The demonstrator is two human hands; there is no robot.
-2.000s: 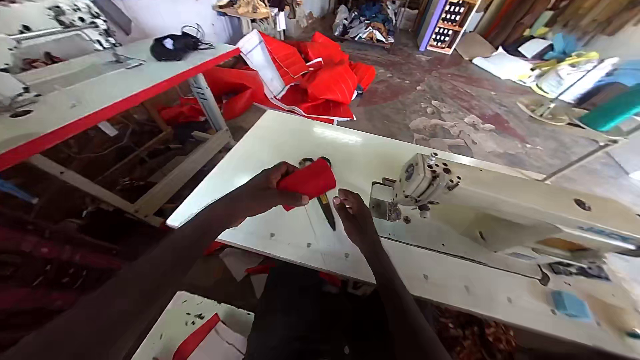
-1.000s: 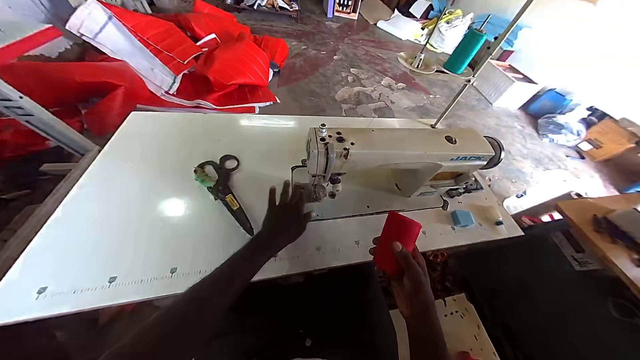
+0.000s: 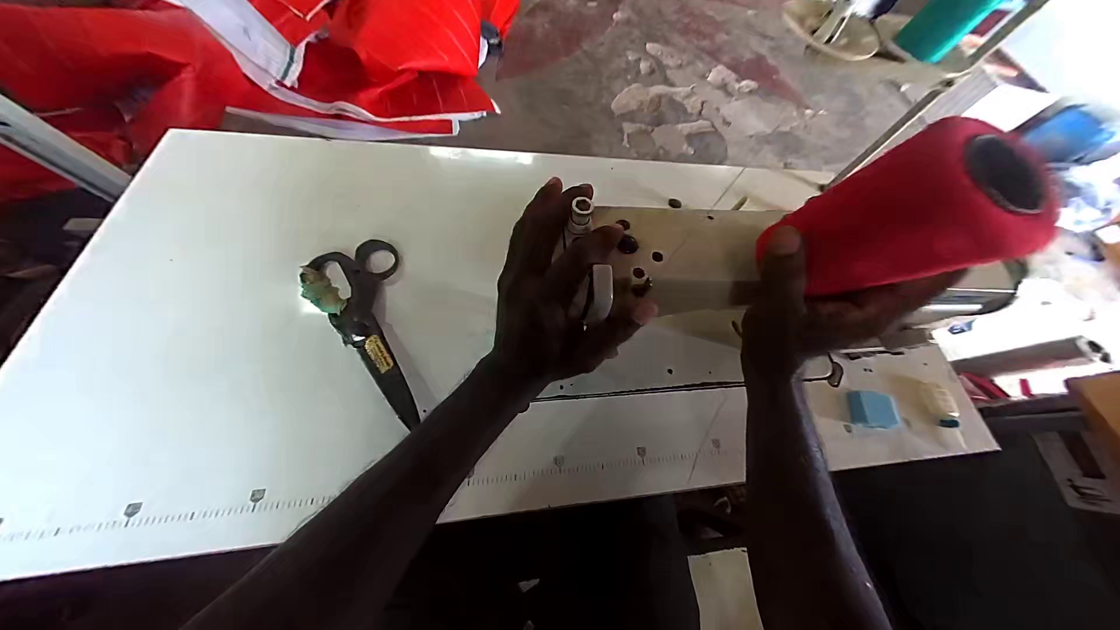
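My right hand (image 3: 814,302) grips a large cone of red thread (image 3: 919,206), raised over the arm of the sewing machine (image 3: 700,262), its hollow end facing right and up. My left hand (image 3: 551,289) is spread around the needle end of the machine head, fingers apart by the presser screw and take-up cover; whether it presses on them I cannot tell. Black-handled scissors (image 3: 372,328) with green material wrapped on one handle lie on the white table (image 3: 219,350), left of my left hand. The needle area is hidden behind my left hand.
A light blue block (image 3: 872,409) and a small pale bottle (image 3: 941,404) sit at the table's right end. Red sheeting (image 3: 385,61) is heaped beyond the far left edge. A green cylinder (image 3: 945,26) and a thin stand pole (image 3: 919,105) are at the upper right.
The red cone has been raised by my right hand from near the table's front edge to above the machine arm. My left hand remains at the machine head. The scissors lie as before.
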